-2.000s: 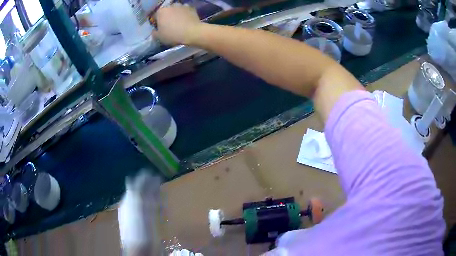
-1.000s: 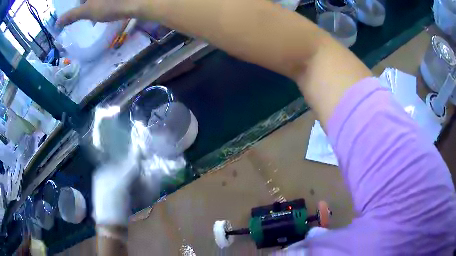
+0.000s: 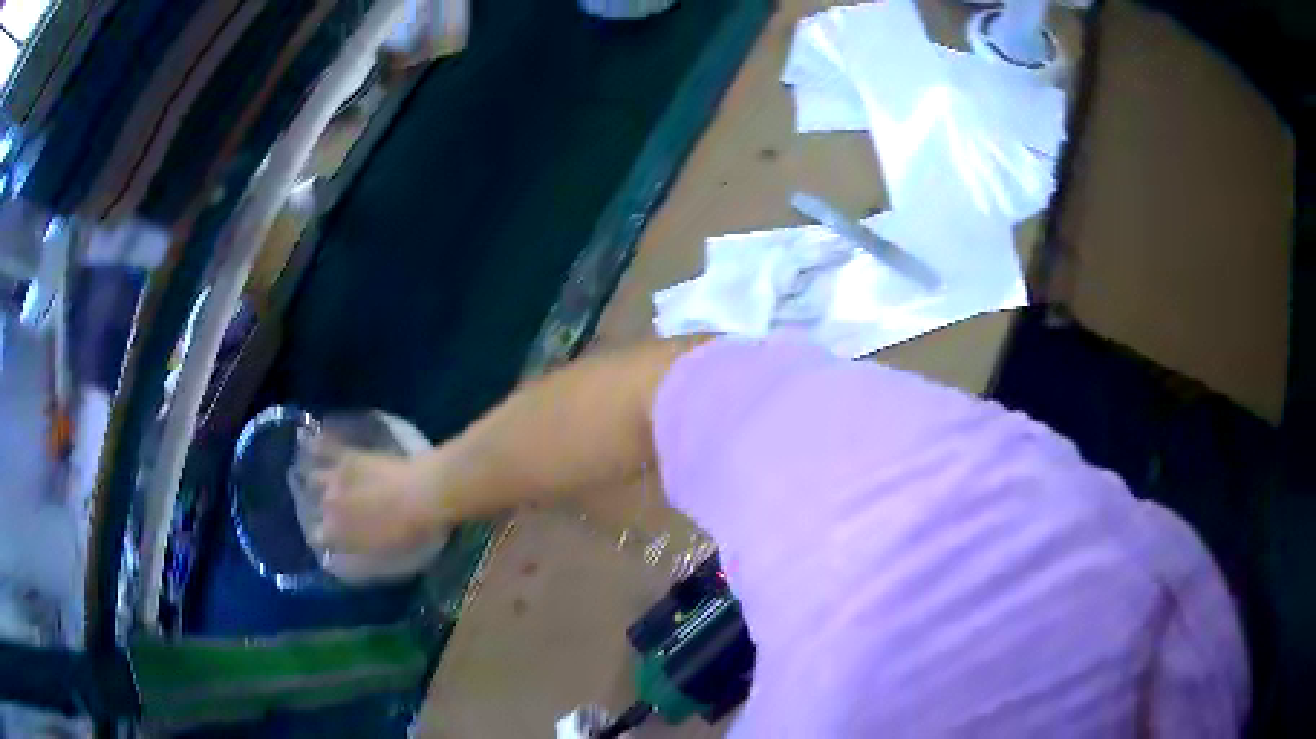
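Observation:
A clear round vessel [image 3: 393,438] with a thin hoop-like rim and a whitish lower part is on the dark green conveyor belt [image 3: 419,246] at the left. My right hand [image 3: 368,498], bare and blurred, lies over the vessel's side with its fingers curled on it and hides part of its wall. My left hand is not in view. A small green-and-black motor [image 3: 693,650] sits on the cardboard-covered bench [image 3: 541,592] below my right arm; my sleeve covers its right part. A white wheel [image 3: 582,722] shows at its left end.
White sheets [image 3: 938,145] lie on the bench, with a narrow grey strip [image 3: 866,238] on them. A white ring-shaped part [image 3: 1018,36] stands at the top. A green post [image 3: 274,679] crosses the belt at bottom left. A brown cardboard surface [image 3: 1183,217] is at the right.
My view has turned. My right hand has come from the shelf side down to the vessel on the belt. My gloved left hand, blurred near the vessel before, has left the picture.

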